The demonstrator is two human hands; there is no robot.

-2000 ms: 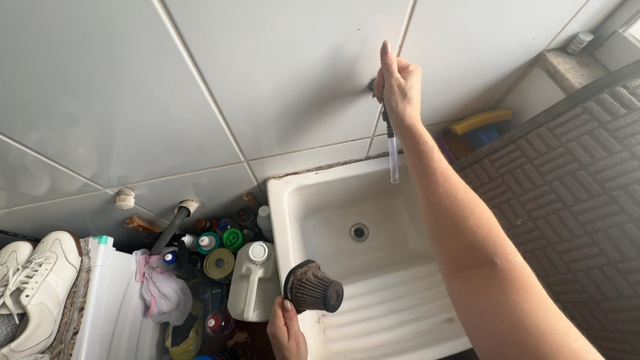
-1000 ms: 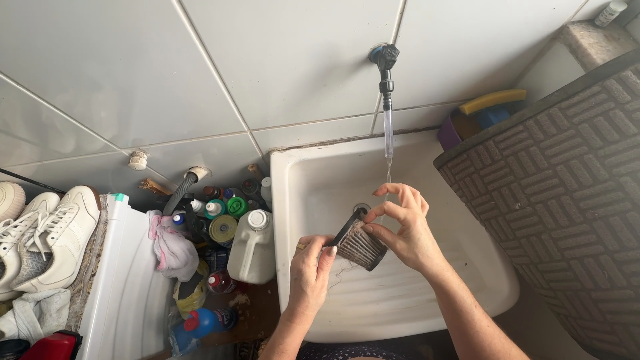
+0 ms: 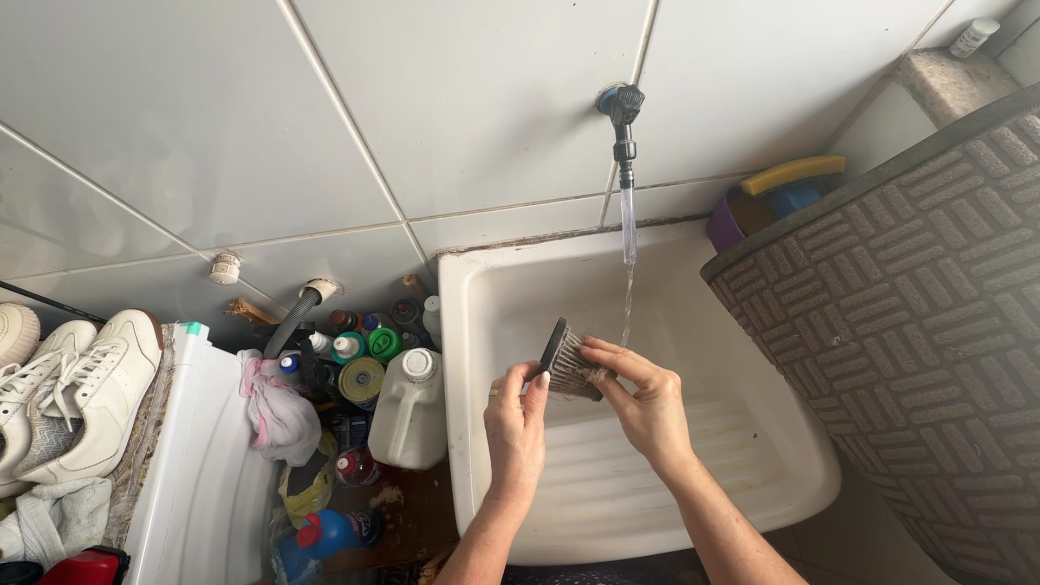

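Observation:
Over the white laundry sink (image 3: 650,496) I hold a dirty pleated filter (image 3: 569,367), tilted, its dark rim toward the upper left. My left hand (image 3: 518,414) pinches that rim between thumb and fingers. The fingertips of my right hand (image 3: 642,398) grip the pleated side, with a tuft of greyish fluff at them. From the black wall tap (image 3: 624,122), a thin stream of water (image 3: 627,305) runs through a clear tube and falls just behind my right fingers. The drain is hidden behind the filter and hands.
Left of the sink stand a white plastic jug (image 3: 410,410), several bottles and a blue bottle with a red cap (image 3: 329,532). White sneakers (image 3: 106,390) lie farther left, beside a white appliance (image 3: 203,455). A textured brown mat (image 3: 918,325) overhangs the sink's right side.
My right hand has come down from the tap to the filter, and water now runs. The filter has moved from the sink's left side toward its middle, between both hands.

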